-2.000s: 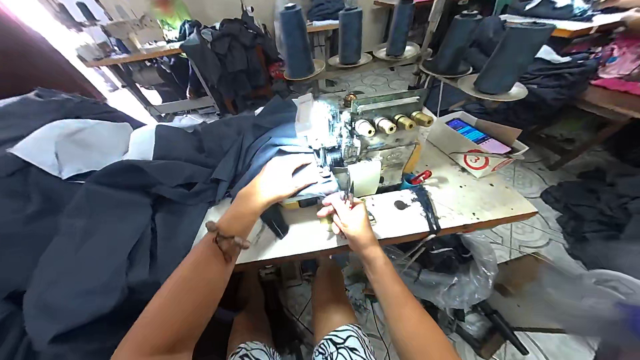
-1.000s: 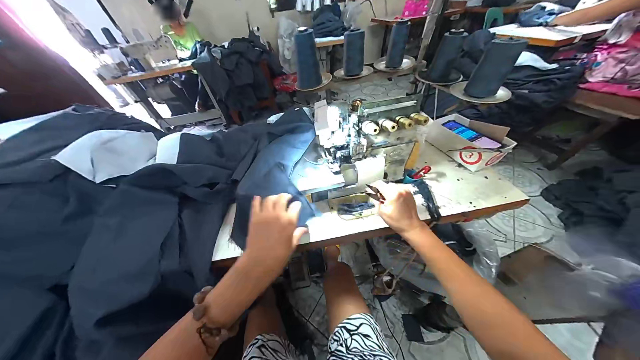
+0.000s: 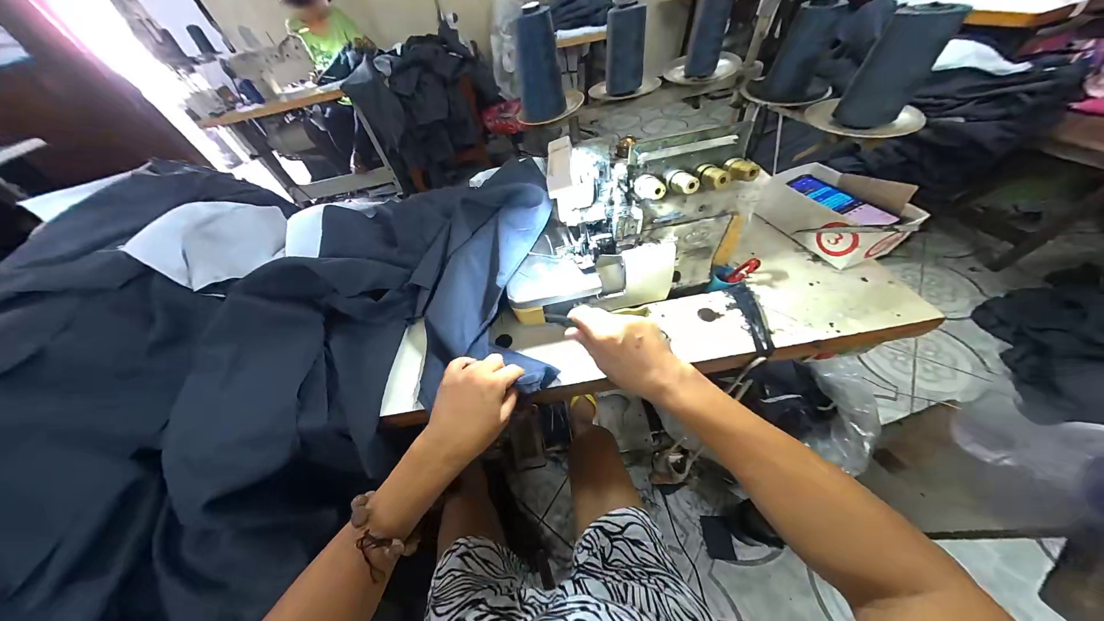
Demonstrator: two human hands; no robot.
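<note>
My left hand (image 3: 473, 398) is closed on the edge of dark blue fabric (image 3: 466, 293) at the front edge of the white sewing table (image 3: 849, 306). The fabric runs back beside the plate of an overlock sewing machine (image 3: 604, 224), whose lamp is lit. My right hand (image 3: 625, 349) is in front of the machine's plate, fingers curled around something dark and thin, mostly hidden; which tool or piece it is cannot be told. A large heap of dark fabric with pale pieces (image 3: 216, 246) spreads on the left.
Thread cones (image 3: 625, 52) stand behind the machine. An open carton (image 3: 849, 211) holding a phone (image 3: 841, 198) and a small blue holder with red-handled scissors (image 3: 737, 272) are on the right of the table. Another person (image 3: 332, 43) sits at a machine at the back left.
My left hand has moved from on top of the fabric to its edge at the table front. My right hand has moved left, toward the machine's front plate.
</note>
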